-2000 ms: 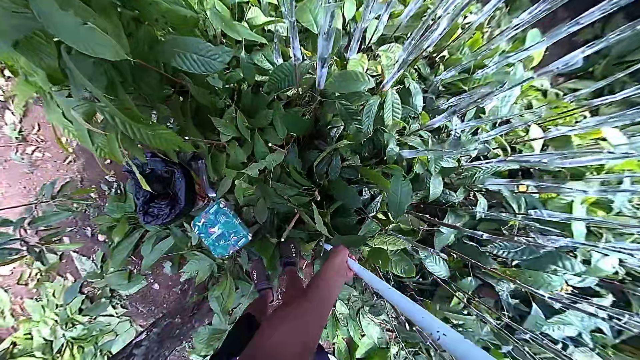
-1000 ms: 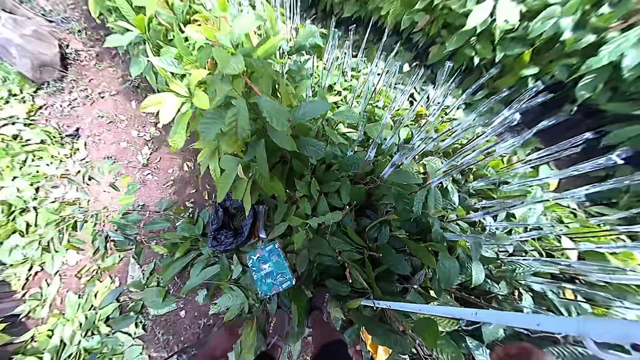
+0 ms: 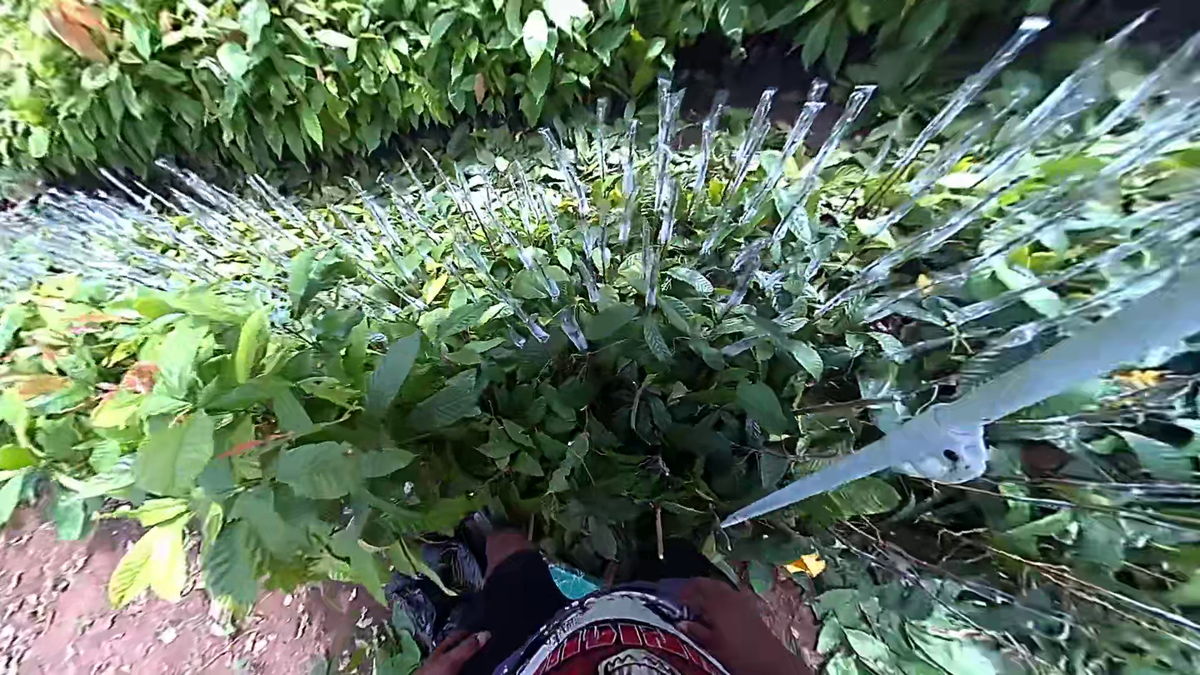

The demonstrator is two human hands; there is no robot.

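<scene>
At the bottom edge of the head view, part of my left hand (image 3: 455, 651) shows beside dark clothing; what it holds, if anything, is hidden. My right hand (image 3: 708, 609) is against the side of my printed shirt (image 3: 619, 637), its fingers partly hidden. A pale grey pole or strip (image 3: 1041, 384) slants in from the right, narrowing to a point above the leaves, with a knot-like piece (image 3: 947, 457) partway along. Leafy seedlings (image 3: 562, 422) stand before me, and many beyond carry narrow clear plastic sleeves (image 3: 667, 159).
A black plastic bag (image 3: 422, 600) and a teal item (image 3: 572, 582) lie low by my body, partly covered. Bare reddish soil (image 3: 309, 628) shows at lower left. Another dense row of leafy plants (image 3: 281, 84) crosses the back.
My hand was beside the lower end of the pale pole two seconds ago; now both hands are near my body. The view has swung toward the rows.
</scene>
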